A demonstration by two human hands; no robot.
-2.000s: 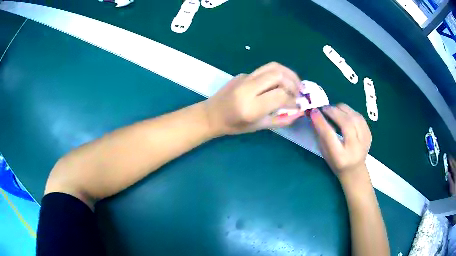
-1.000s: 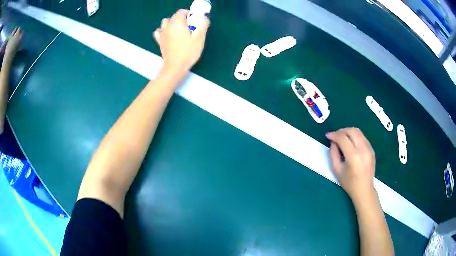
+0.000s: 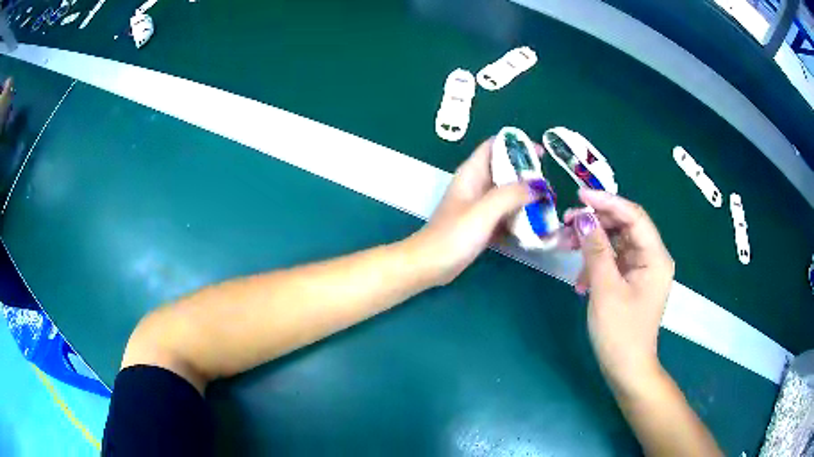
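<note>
My left hand [image 3: 477,210] holds a part-assembled unit [image 3: 515,152], a white oval shell with a green board at its upper end and a blue block at its lower end. My left thumb lies over its middle. My right hand [image 3: 625,268] is just right of the shell's lower end, thumb and fingertips close together; whether they pinch a small part or wire is too blurred to tell. A second part-assembled unit [image 3: 600,161], white with green, red and blue inside, lies on the belt just beyond my right fingertips.
White cover plates lie on the dark green belt: a pair [image 3: 455,105] beyond my left hand and two narrow ones [image 3: 697,176] at right. A pale rail [image 3: 294,152] crosses under my hands. A white piece [image 3: 141,29] lies far left. Crinkled plastic [image 3: 794,415] is at lower right.
My left hand has come back from the far belt to the centre, now with an open unit. My right hand has moved slightly up and left beside it. The other unit has shifted slightly right.
</note>
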